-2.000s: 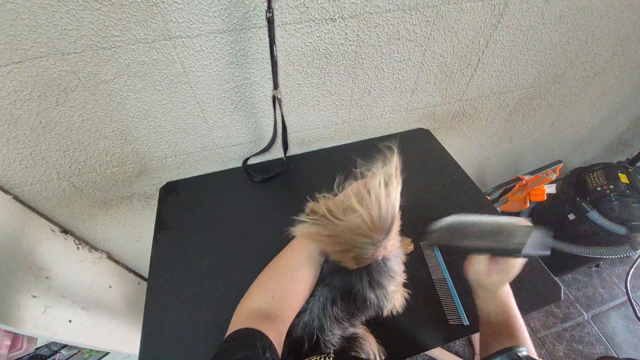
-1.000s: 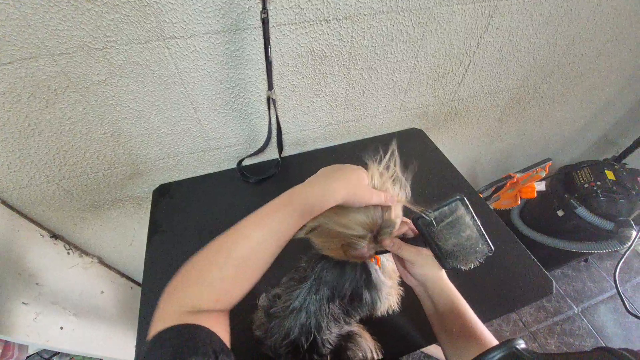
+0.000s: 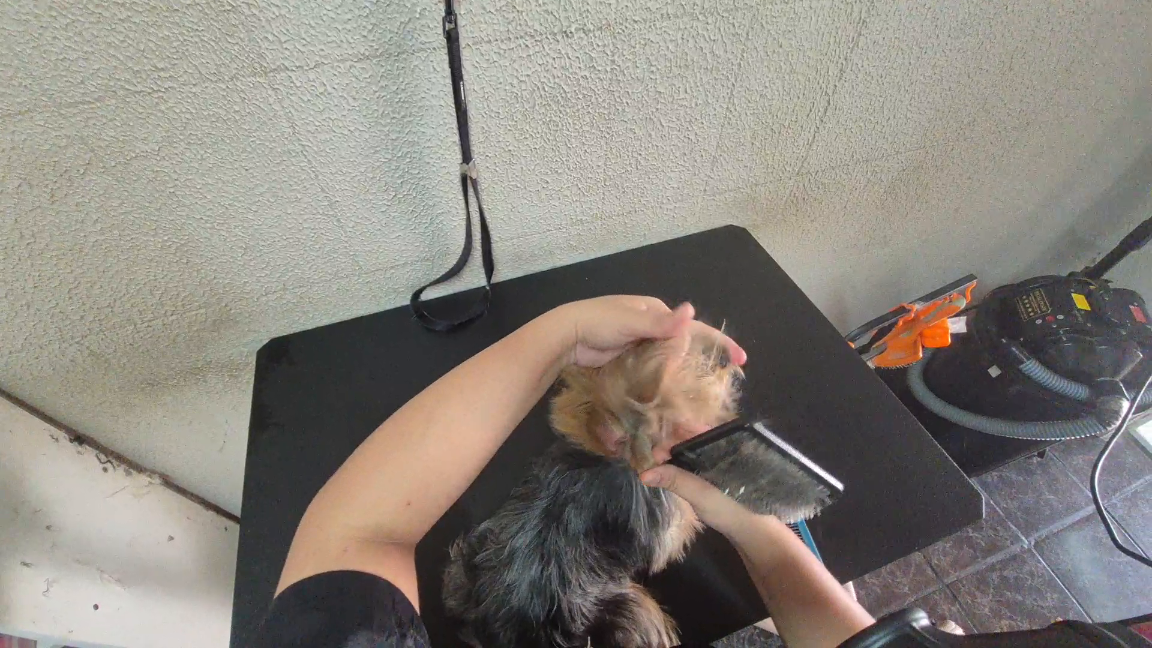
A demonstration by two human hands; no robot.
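A small long-haired dog (image 3: 576, 531), with a dark back and a tan head, is on the black grooming table (image 3: 360, 396). My left hand (image 3: 630, 328) is curved around the far side of its head, fingers against the fur. My right hand (image 3: 697, 495) is at the near side of the head beside an ear, and holds a slicker brush (image 3: 760, 472) whose bristle pad is full of loose hair. The brush handle is mostly hidden. Part of a blue-backed comb (image 3: 804, 537) shows on the table behind my right forearm.
A black looped strap (image 3: 468, 243) hangs by the textured wall at the table's far edge. To the right stands a black machine (image 3: 1053, 351) with a grey hose (image 3: 990, 425), beside an orange-and-black tool (image 3: 922, 328). A cable crosses the tiled floor.
Two seconds ago the brush was raised to the right of the dog's head; now it is close against it. My left hand has moved from behind the head to its far side.
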